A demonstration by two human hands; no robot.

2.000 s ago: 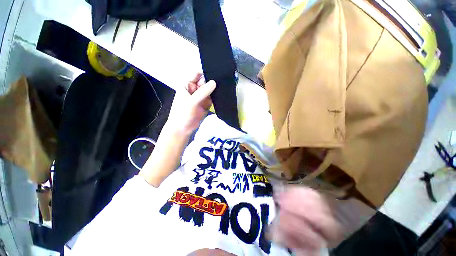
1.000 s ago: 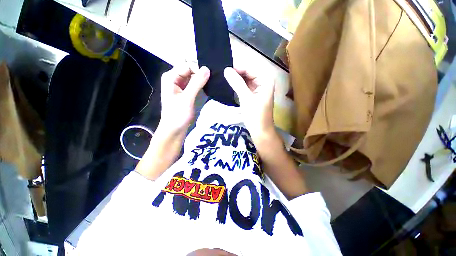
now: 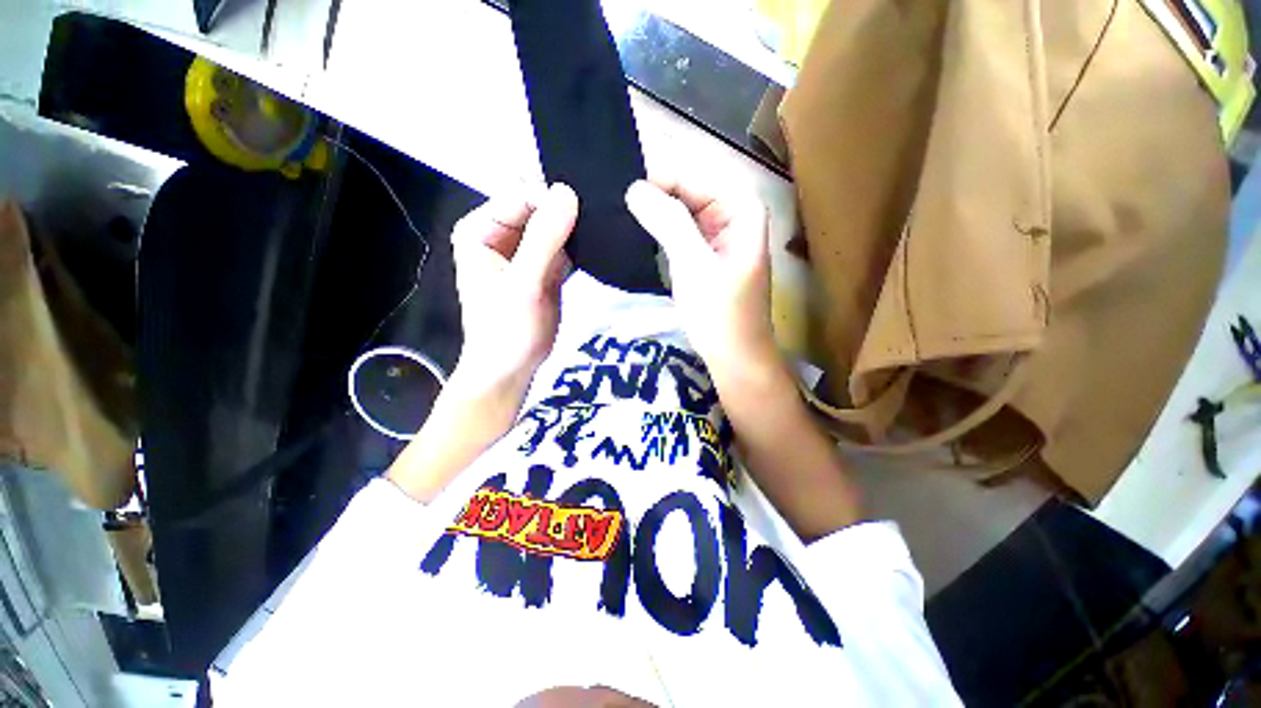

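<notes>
A black band [image 3: 588, 125] runs from the top edge of the view down over the white table's edge, its lower end near the wearer's shirt. My left hand [image 3: 515, 270] pinches the band's left edge between thumb and fingers. My right hand [image 3: 712, 270] pinches its right edge at the same height. The band is flat between the two thumbs. No tool shows in either hand. The fingertips behind the band are hidden.
A tan garment [image 3: 954, 235] drapes over the table [image 3: 415, 104] at right. A metal plate [image 3: 698, 76] lies behind the band. Small dark tools [image 3: 1207, 432] lie at far right. A yellow round object [image 3: 249, 122] is at upper left, a white ring [image 3: 397, 392] below it.
My right hand, blurred low near the lap two seconds ago, has come up and taken the band's right edge. My left hand has kept its pinch. The view has shifted slightly.
</notes>
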